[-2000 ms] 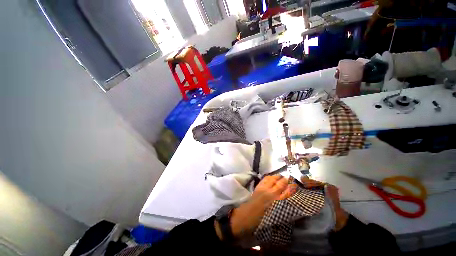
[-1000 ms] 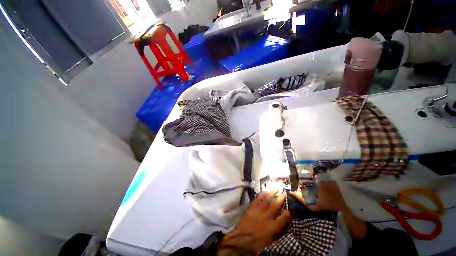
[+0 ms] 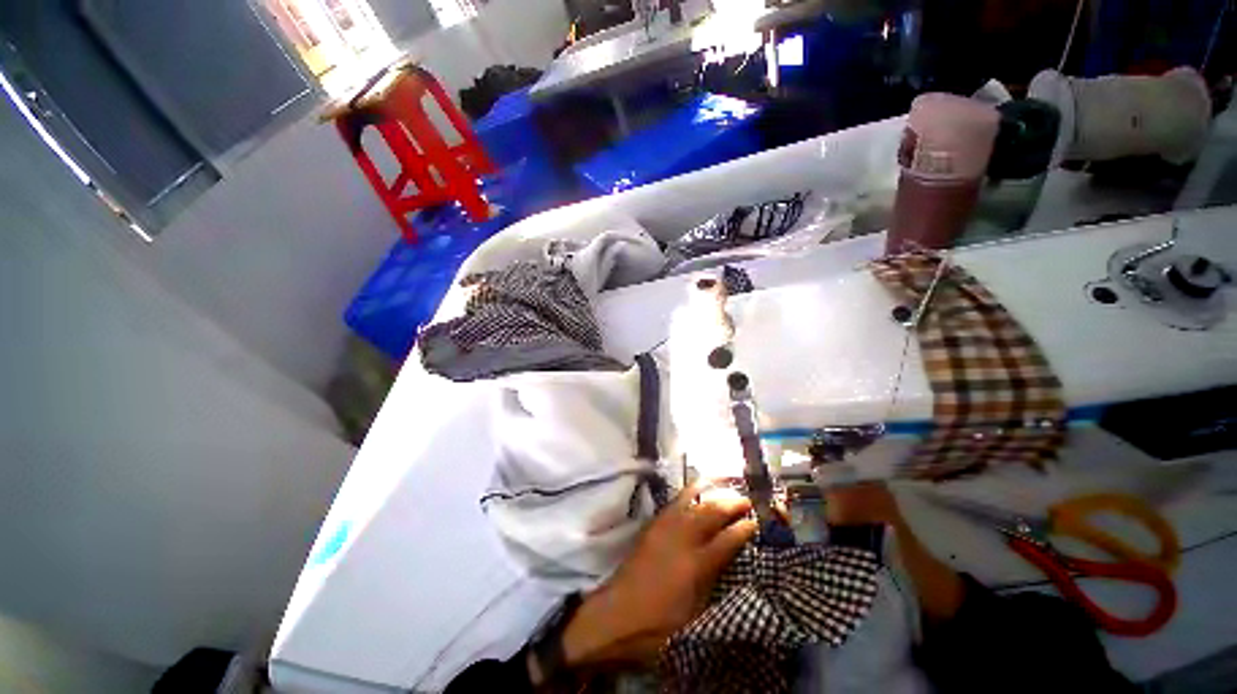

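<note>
The checked fabric panel [image 3: 780, 594] lies gathered in front of the needle area of the sewing machine [image 3: 841, 353]. My left hand [image 3: 665, 563] presses on the work just left of the brightly lit presser foot [image 3: 762, 499], fingertips close to it. My right hand [image 3: 868, 515] is at the right of the foot, its fingers partly hidden by machine parts and glare; its grip cannot be made out. Pale grey-white fabric [image 3: 563, 468] with a dark strip [image 3: 649, 414] is bunched left of the needle. The needle tip is lost in glare.
Scissors with orange-red and yellow handles [image 3: 1106, 583] lie right of my right hand. Brown plaid cloth [image 3: 990, 373] drapes over the machine arm. A pink bottle [image 3: 939, 170] and a thread cone [image 3: 1133, 119] stand behind. Grey checked pieces [image 3: 522, 319] lie at the table's left rear.
The view has shifted and come closer. The checked panel is more gathered before the foot. My left hand remains left of the foot; my right hand has moved from the panel's edge to beside the machine head.
</note>
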